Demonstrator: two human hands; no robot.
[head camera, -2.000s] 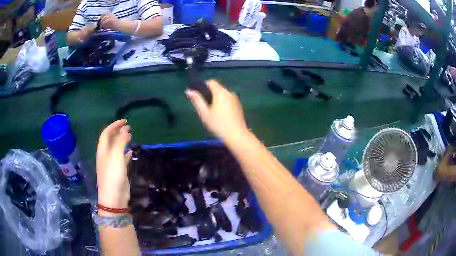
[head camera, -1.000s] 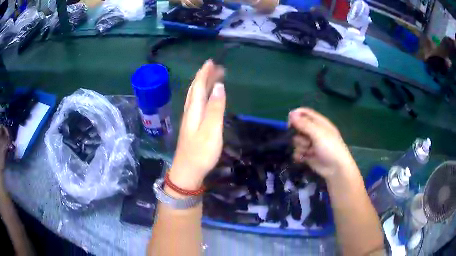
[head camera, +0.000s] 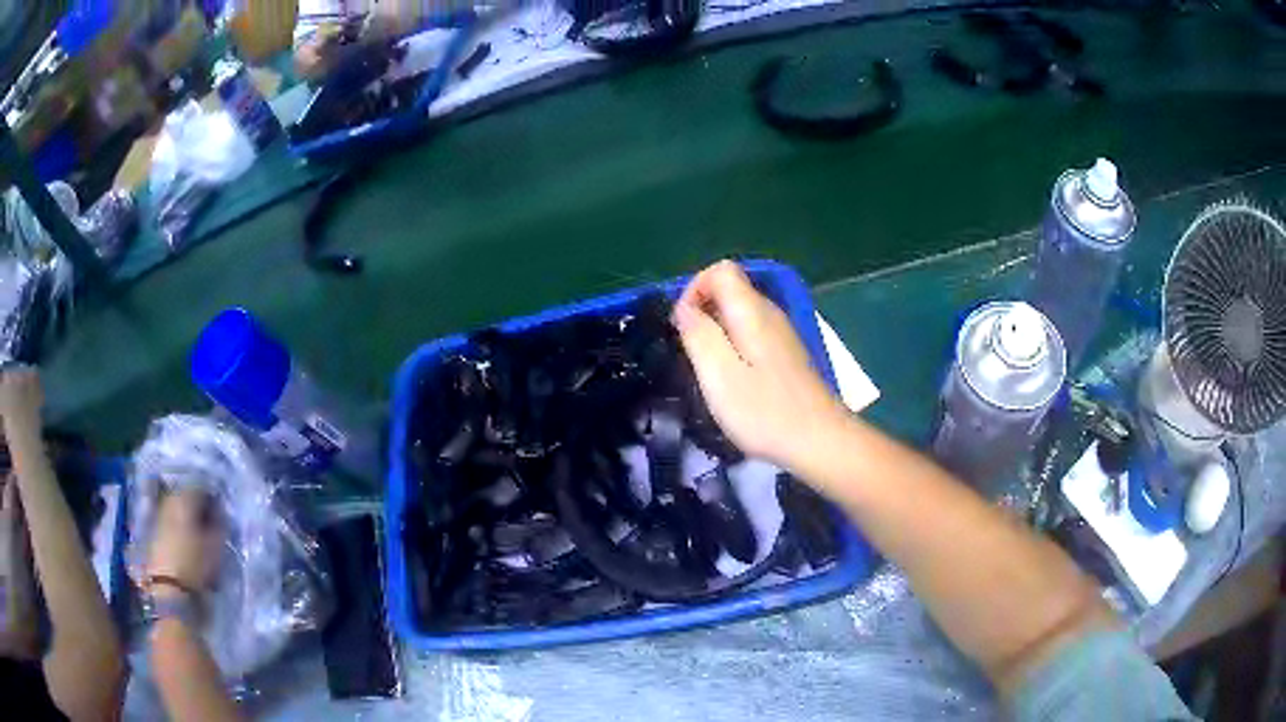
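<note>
The blue bin (head camera: 635, 621) in front of me is heaped with small black plastic parts (head camera: 494, 536). A curved black headband (head camera: 621, 564) lies across them. My right hand (head camera: 755, 370) is over the bin's back edge with fingertips together by dark parts; whether it grips the band's upper end cannot be told. My left hand (head camera: 186, 543), blurred, is at the clear plastic bag (head camera: 254, 564) left of the bin, fingers hidden; what it holds cannot be seen.
A blue-capped can (head camera: 243, 370) tilts behind the bag. A dark flat pad (head camera: 360, 607) lies beside the bin. Two silver cans (head camera: 1004, 381) and a fan (head camera: 1230, 317) stand right. Headbands (head camera: 825, 120) lie on the green belt (head camera: 564, 212). Another person's arm (head camera: 64, 550) is far left.
The view has turned. My left hand has gone from raised above the bin to the plastic bag. My right hand was out over the belt, then came back to the bin; a headband now shows there.
</note>
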